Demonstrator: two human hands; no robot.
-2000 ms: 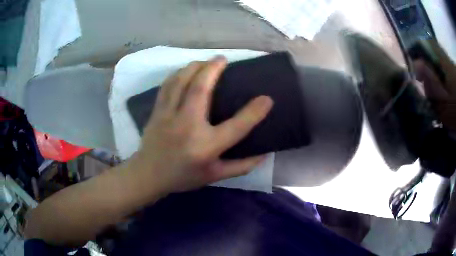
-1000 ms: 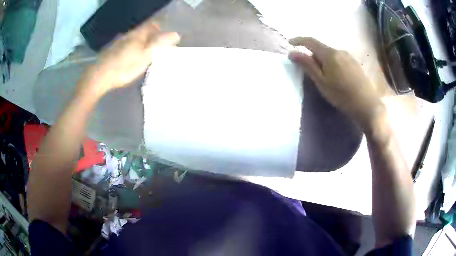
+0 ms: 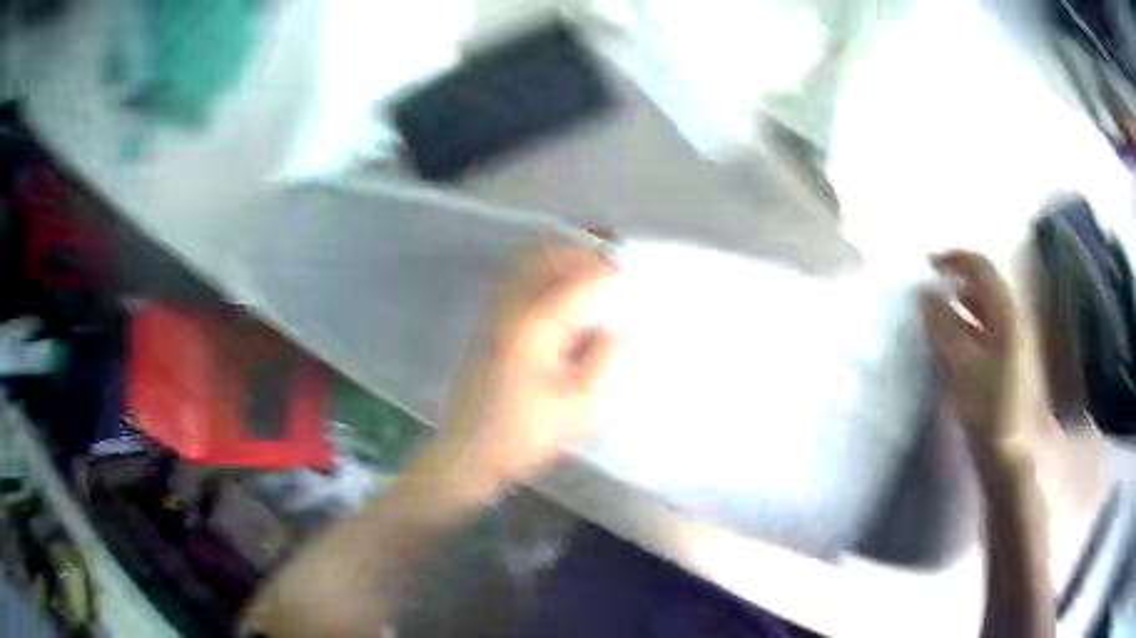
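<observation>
The frame is blurred. The white cloth panel point(image 3: 747, 386) lies over the grey sleeve board point(image 3: 374, 268). My left hand point(image 3: 548, 361) holds the panel's left edge, fingers curled at its upper left corner. My right hand point(image 3: 984, 343) is at the panel's upper right corner, thumb and finger pinched on it. The black pressing block point(image 3: 505, 100) lies on the table beyond the board, touched by no hand. The dark steam iron point(image 3: 1090, 312) stands at the right, beyond my right hand.
A red stool point(image 3: 224, 386) is on the floor at the left, with scraps near it. Green cloth point(image 3: 199, 56) lies at the far left of the table. More white cloth point(image 3: 723, 62) lies at the far side.
My left hand has let go of the pressing block and taken the panel's left edge. The whole view has swung left, so panel, board and hands appear further right.
</observation>
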